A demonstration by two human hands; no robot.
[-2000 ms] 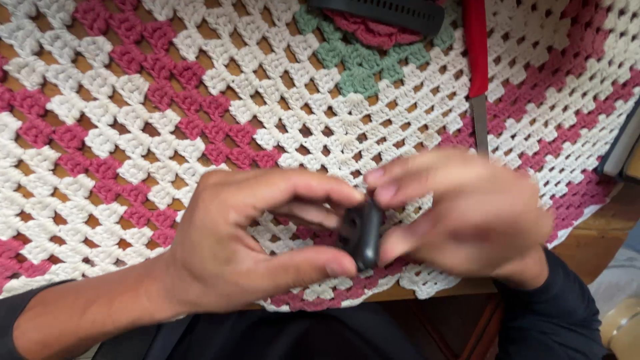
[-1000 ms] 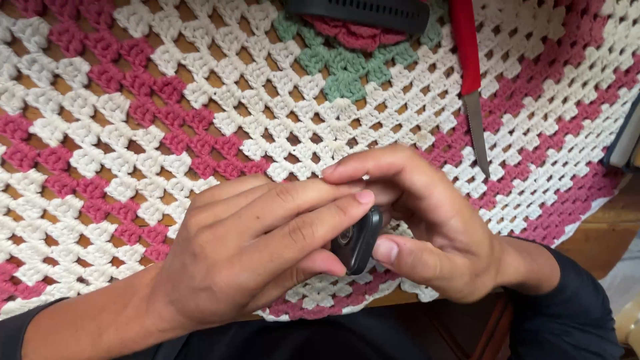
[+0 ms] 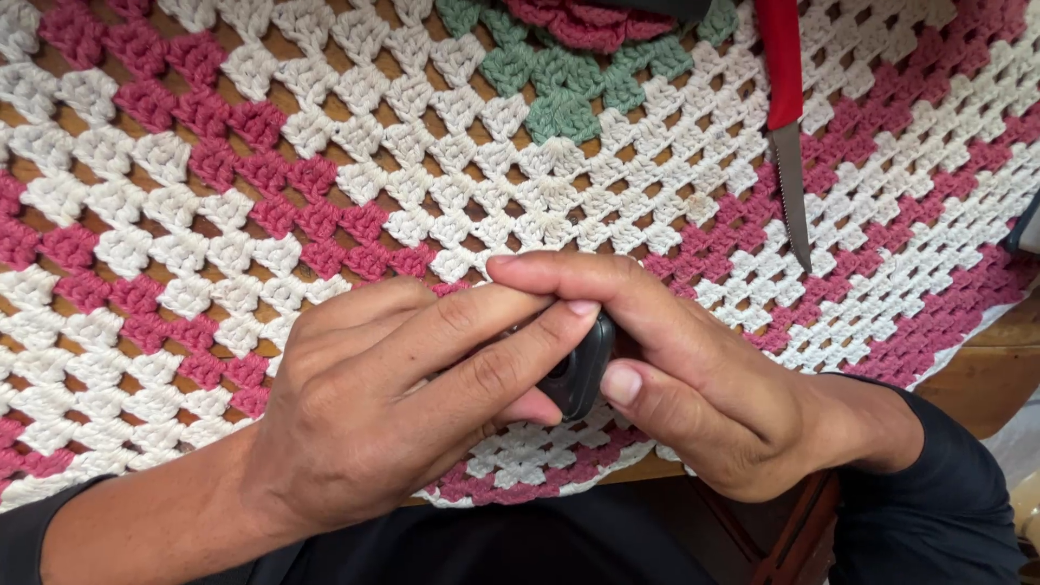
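Observation:
Near the front edge of the table, a small black rounded object [image 3: 587,370] is held between both hands; its kind cannot be told. My left hand [image 3: 390,390] grips it from the left, with fingers laid across its top and hiding much of it. My right hand [image 3: 699,366] closes on it from the right, forefinger at the far end and thumb by its right side. Under the hands lies a crocheted tablecloth [image 3: 455,154] in white, pink and green.
A serrated knife [image 3: 786,97] with a red handle lies on the cloth at the upper right, its tip toward me. Part of a black object [image 3: 650,6] shows at the top edge, beside a pink crocheted flower. The wooden table edge [image 3: 987,382] shows at the right.
Two seconds ago the black object stood more exposed between my fingertips, with the right hand blurred. My left fingers now lie over it, and the right hand is closed in around it.

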